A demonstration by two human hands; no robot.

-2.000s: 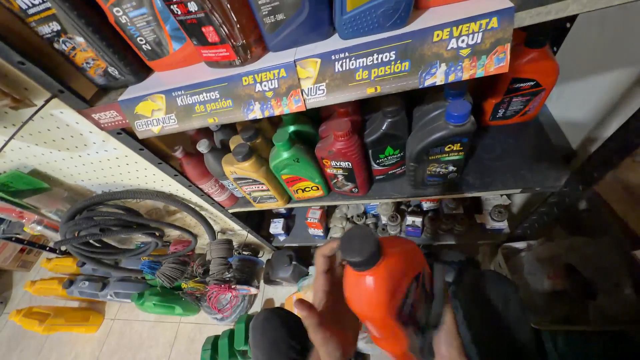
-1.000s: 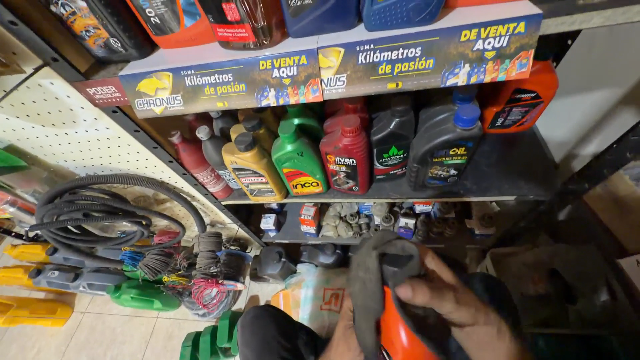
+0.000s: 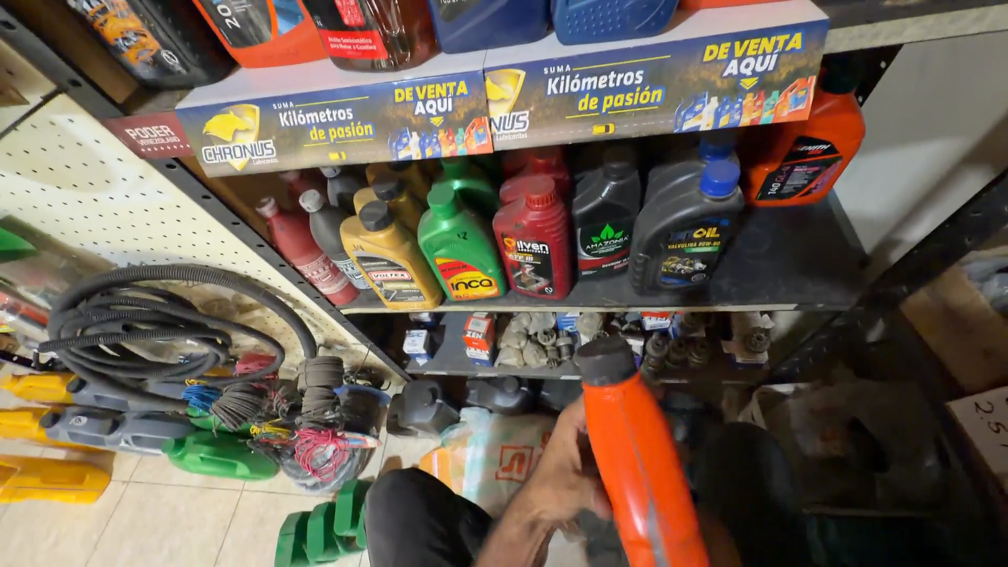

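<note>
An orange plastic bottle (image 3: 642, 472) with a black screw cap (image 3: 606, 361) stands tilted at the lower middle, its cap toward the shelf. My left hand (image 3: 563, 472) is closed around its left side, with the fingers partly hidden behind it. I cannot make out my right hand; the area right of the bottle is dark. Beyond the bottle, a shelf (image 3: 787, 252) holds oil bottles, among them a gold one (image 3: 391, 256), a green one (image 3: 461, 244), a red one (image 3: 534, 240) and a dark one with a blue cap (image 3: 685, 228).
Small boxes (image 3: 479, 339) and metal parts lie on the lower shelf. Coiled black corrugated hose (image 3: 150, 331), wire bundles (image 3: 323, 449) and yellow (image 3: 51, 479) and green bottles (image 3: 220, 455) are at the left. Plastic bags (image 3: 504, 453) and dark containers (image 3: 421, 408) sit below the shelf.
A dark cloth covered the bottle's top one second ago; now the cap shows bare. My right hand, earlier at the bottle, has gone from sight. My left hand remains on it.
</note>
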